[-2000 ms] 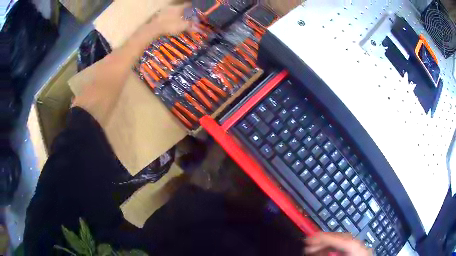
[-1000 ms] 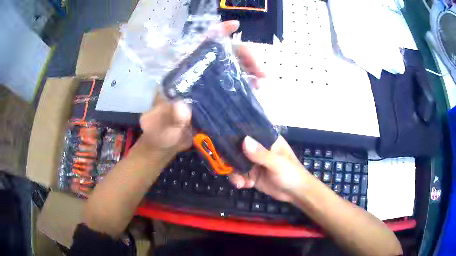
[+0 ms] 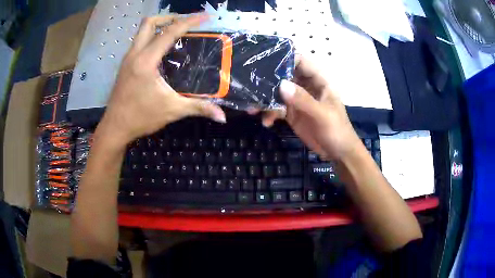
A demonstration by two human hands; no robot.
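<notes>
A black handheld unit [image 3: 198, 65] with an orange frame lies inside a clear, shiny poly bag [image 3: 258, 68], held above the keyboard's back edge. A dark part fills the bag's right half. My left hand [image 3: 149, 81] grips the left end, thumb below and fingers along the top. My right hand [image 3: 317, 111] grips the right end with thumb in front; some of its fingers are hidden behind the bag. The keyboard [image 3: 217, 168] lies below both hands.
An open carton [image 3: 19, 141] at the left holds bagged orange-edged units [image 3: 58, 168]. The perforated plate [image 3: 103, 43] is behind my hands, with loose white papers [image 3: 374, 16]. A black mouse mat [image 3: 399, 81], a fan [image 3: 477, 19] and a blue bin [image 3: 480, 163] are at the right. The red tray edge [image 3: 228, 221] is nearest.
The bagged unit has turned from tilted to nearly level, and its orange-framed face now shows. Both hands now grip its ends. The view has shifted; two seconds ago it faced the carton.
</notes>
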